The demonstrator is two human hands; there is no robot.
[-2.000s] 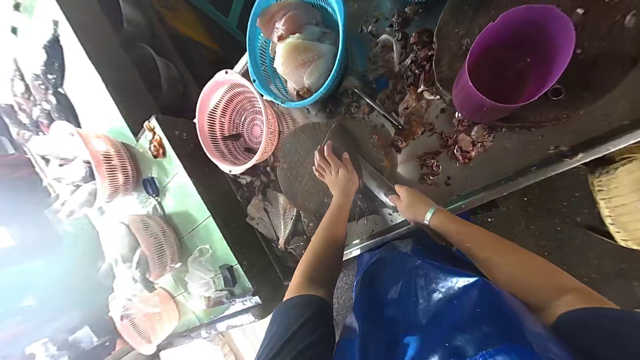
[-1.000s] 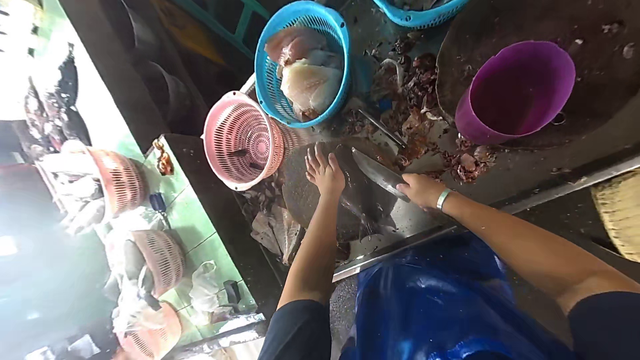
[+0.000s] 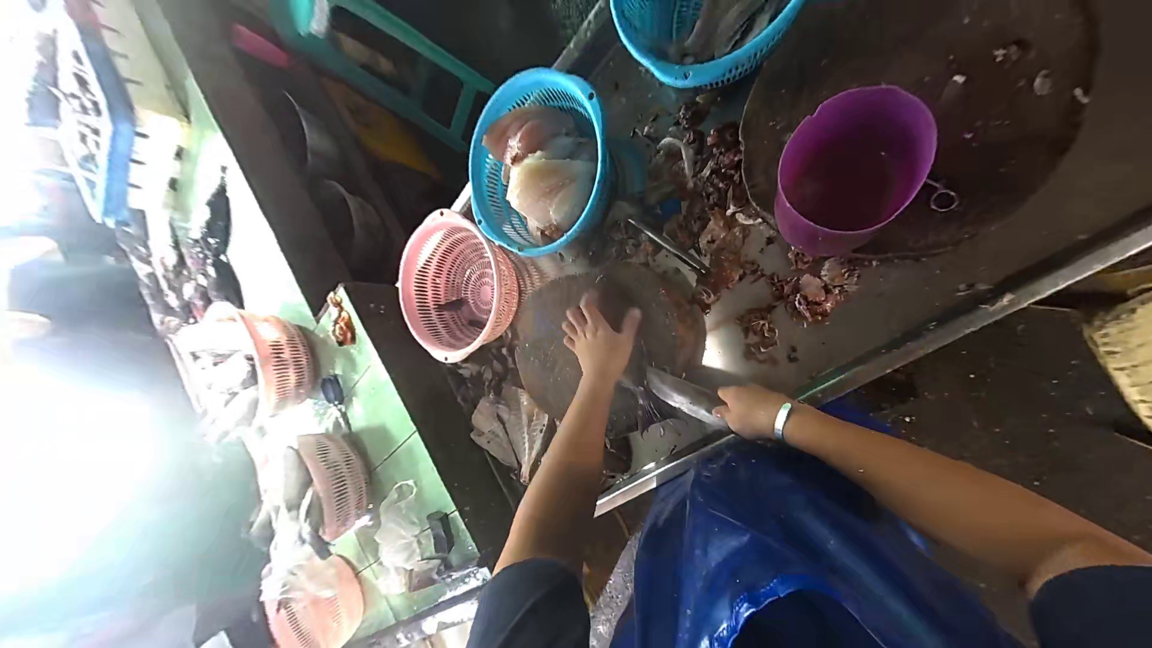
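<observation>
My left hand (image 3: 601, 340) presses with spread fingers on a dark fish, hard to make out, on a round chopping board (image 3: 558, 315). My right hand (image 3: 751, 411) grips a knife (image 3: 684, 394), its blade pointing left over the board's lower right edge beside the fish's tail end. A blue plastic basket (image 3: 589, 216) with pale fish fillets (image 3: 549, 189) stands above the board. At its left, a pink plastic basket (image 3: 416, 286) lies tilted with a small dark piece inside. Opened fish carcasses (image 3: 515, 432) lie at the board's lower left.
A purple plastic container (image 3: 801, 211) stands on a larger round board (image 3: 1017, 162) at the right. Fish scraps (image 3: 720, 234) and a metal tool (image 3: 668, 245) lie between. Another blue basket (image 3: 693, 74) is at the top. Pink baskets (image 3: 286, 360) stand on green tiles at left. The metal table edge (image 3: 990, 315) runs near me.
The knife, held in my right hand, has moved from beside the board's upper right to its lower right edge. My left hand remains on the board. The view has shifted somewhat.
</observation>
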